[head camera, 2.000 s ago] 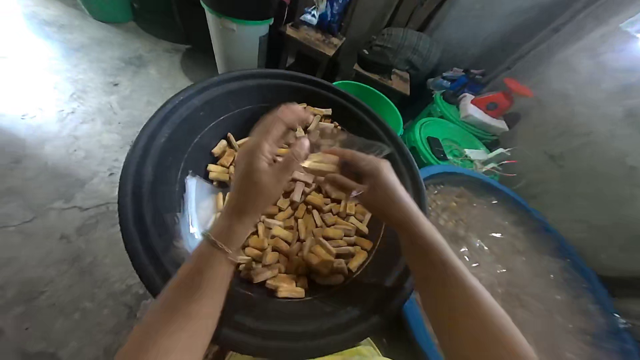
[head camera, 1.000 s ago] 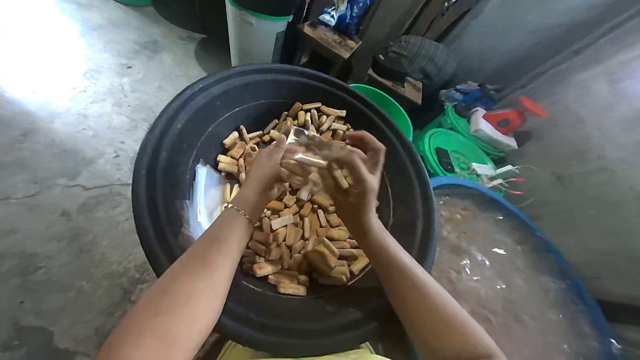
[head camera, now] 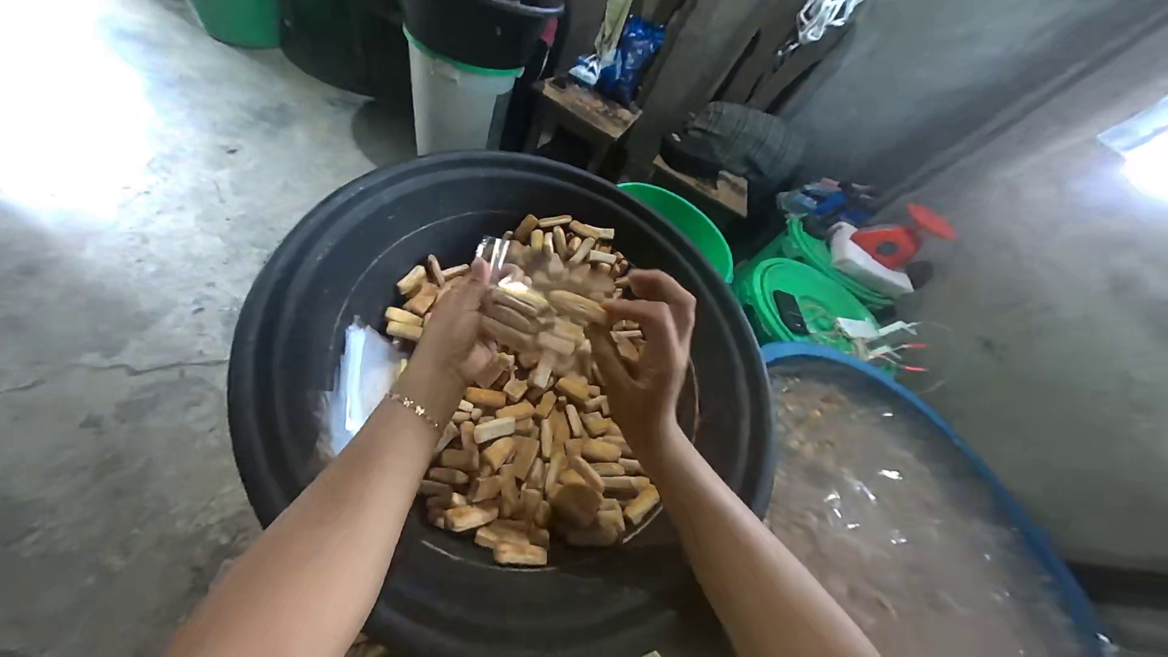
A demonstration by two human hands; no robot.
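A large black plastic tub (head camera: 301,274) holds a heap of tan, finger-length baked pieces (head camera: 511,456). Above the heap my left hand (head camera: 456,328) grips a clear plastic bag (head camera: 516,306) with several pieces in it. At the bag's right side, my right hand (head camera: 652,342) has thumb and fingers on a tan piece (head camera: 577,306); whether that piece is inside the bag cannot be told. A stack of flat clear plastic bags (head camera: 360,379) lies against the tub's left inner wall, beside my left wrist.
A blue-rimmed tub (head camera: 967,447) with plastic-covered contents stands at the right. Behind are a green basin (head camera: 684,224), a green lid (head camera: 776,292) with a dark object on it, a red and white item (head camera: 881,246), a small wooden stool (head camera: 589,109) and a white bucket (head camera: 461,100).
The hands, close together on the bag one second ago, are now farther apart. The right hand has moved to the right side of the bag, its fingers on a piece.
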